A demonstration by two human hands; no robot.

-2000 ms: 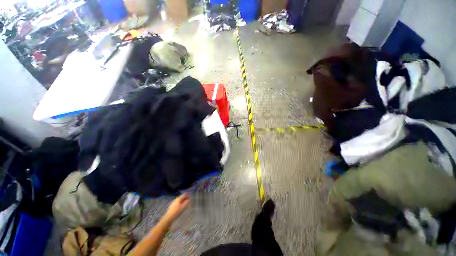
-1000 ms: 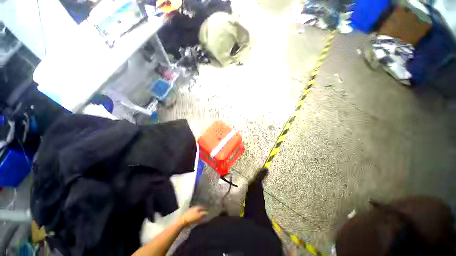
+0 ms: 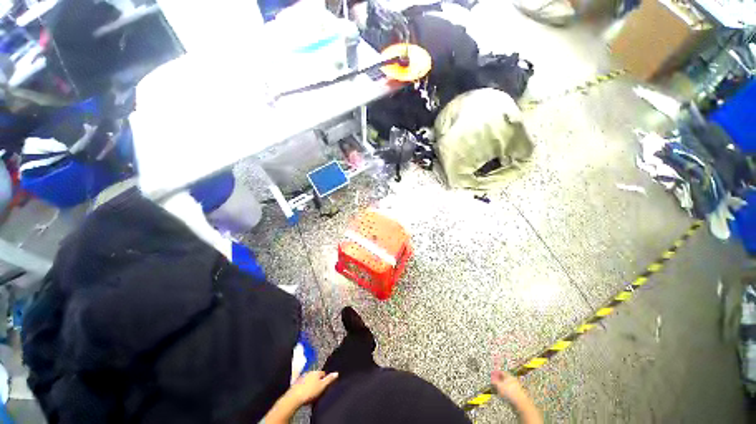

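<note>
My left hand is low in the picture beside my dark-clothed leg, near the right edge of the black cloth pile. Its fingers are small and blurred. My right hand is at the bottom right of centre over the floor, away from any object; its finger shape is unclear. A red-orange plastic stool with a white strip across its top stands on the floor ahead of my foot.
A white machine table is at upper left, with a blue foot pedal below it. A khaki bundle sits past the stool. Yellow-black tape crosses the floor at right. Scraps and a cardboard box are at upper right.
The view has turned and moved nearer to the table and stool. The black pile now lies at lower left. My right hand has come into view; my left hand stays low by the pile.
</note>
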